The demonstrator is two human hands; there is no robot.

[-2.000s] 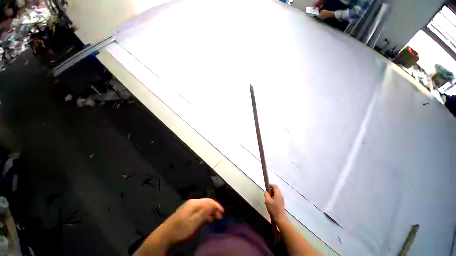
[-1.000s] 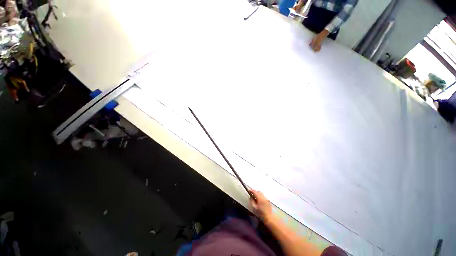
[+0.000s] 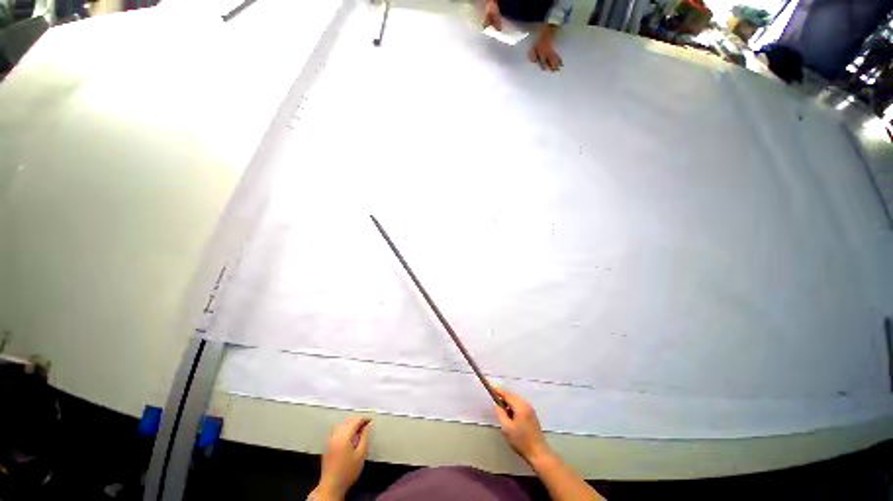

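My right hand (image 3: 519, 426) is closed around the near end of a thin brown wooden measuring stick (image 3: 431, 303). The stick points forward and left over the white marker paper (image 3: 627, 225), which has faint printed lines. My left hand (image 3: 346, 452) is at the near table edge, left of my right hand, with nothing seen in it. Its fingers are curled, with the thumb beside them. Whether the stick touches the paper I cannot tell.
A metal rail (image 3: 181, 421) with a dark slot and blue clamps crosses the near table edge at left. The pale table (image 3: 88, 215) extends left. Across it, a person's hand (image 3: 545, 54) rests on the paper near a white card (image 3: 506, 35). Short bars lie at the far edge.
The view has turned left, so the rail and paper end sit lower. My left hand has come back into view at the table edge. My right hand still holds the stick.
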